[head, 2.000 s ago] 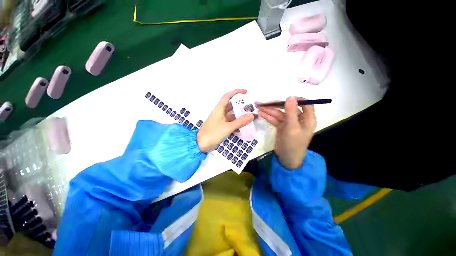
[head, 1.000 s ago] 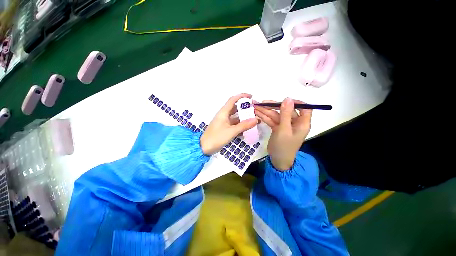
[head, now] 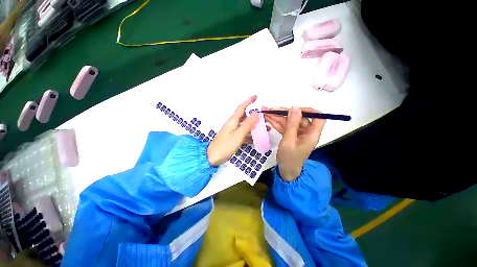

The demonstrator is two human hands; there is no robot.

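Observation:
My left hand holds a pink housing upright over the label sheet. Its fingers and thumb are at the housing's upper end and partly hide it. My right hand holds black tweezers like a pen. Their tip points left and meets the housing's upper end, where a dark label partly shows. Fingers of my right hand are also close to the housing's right side. The label sheet lies below my hands with rows of small dark labels, partly hidden by my left hand and sleeve.
Several pink housings lie at the right, near a grey post. A small dark piece lies beyond them. The green belt carries spaced housings and a yellow cord. A clear tray and black parts are at left.
The housings and yellow cord on the belt have shifted left. A dark label now sits at the held housing's upper end, and my left thumb has moved up onto that end.

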